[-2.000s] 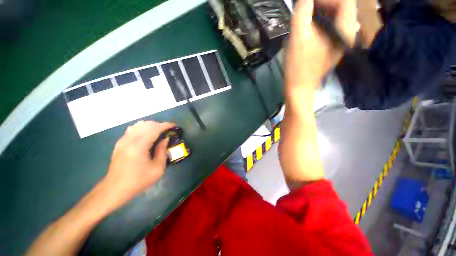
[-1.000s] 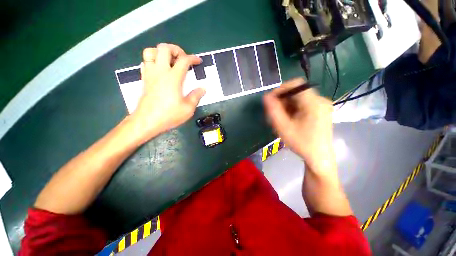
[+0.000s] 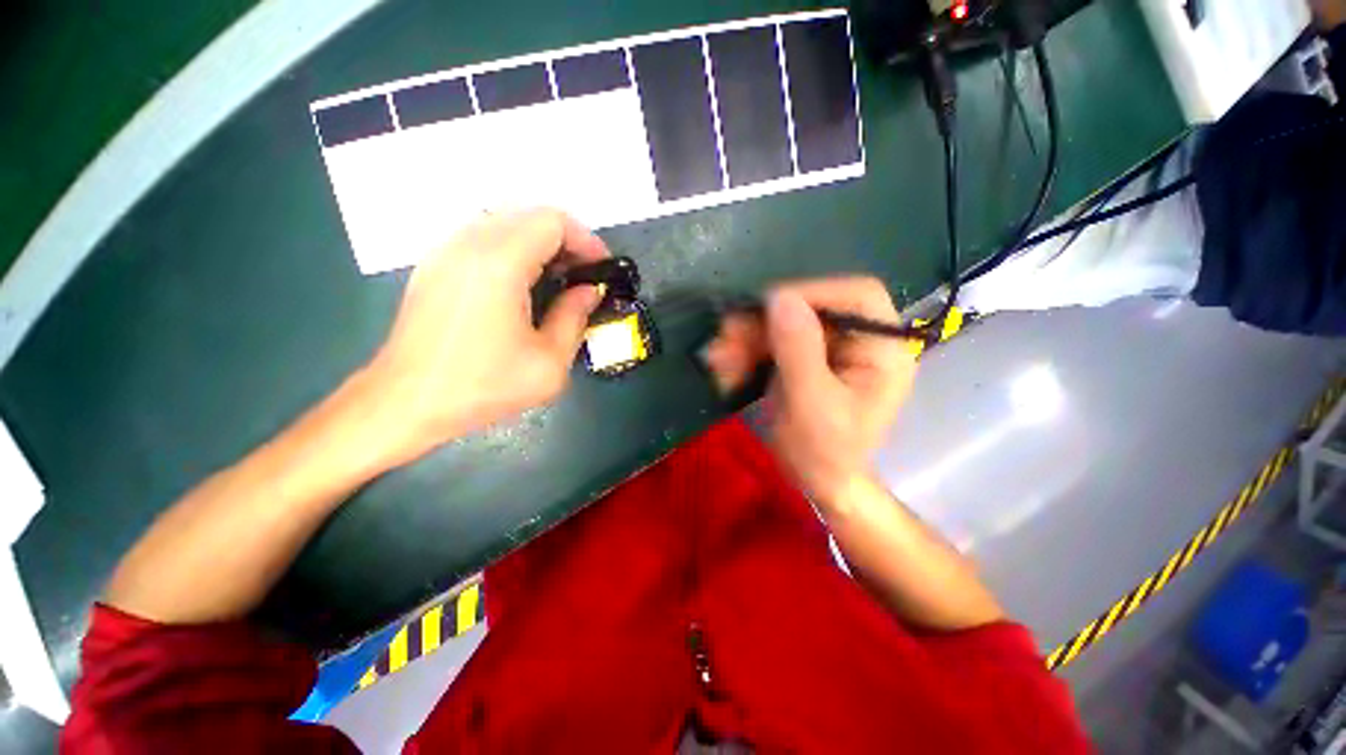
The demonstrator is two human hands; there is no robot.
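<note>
The small black device housing [image 3: 638,317] lies open on the green surface, with the white, yellow-edged battery [image 3: 611,344] in its near half. My left hand [image 3: 495,317] grips its far half between thumb and fingers, hiding part of it. My right hand [image 3: 827,362] is right of the housing, blurred, and holds a thin black tool, likely tweezers [image 3: 871,325], its tip towards the housing. The release liner [image 3: 495,170] lies beyond, with small black adhesive pads [image 3: 591,72] along its far edge and larger ones at its right end.
A black box with a red light [image 3: 960,12] stands at the upper right, with black cables [image 3: 949,207] hanging from it. A person's dark sleeve [image 3: 1281,221] is at the right. Hazard tape [image 3: 428,631] marks the near edge. A pale rail [image 3: 163,177] curves along the far left.
My left hand has moved from the adhesive sheet to grip the housing. The partly lifted black pad no longer shows on the sheet. My right hand has come nearer the housing with the tool.
</note>
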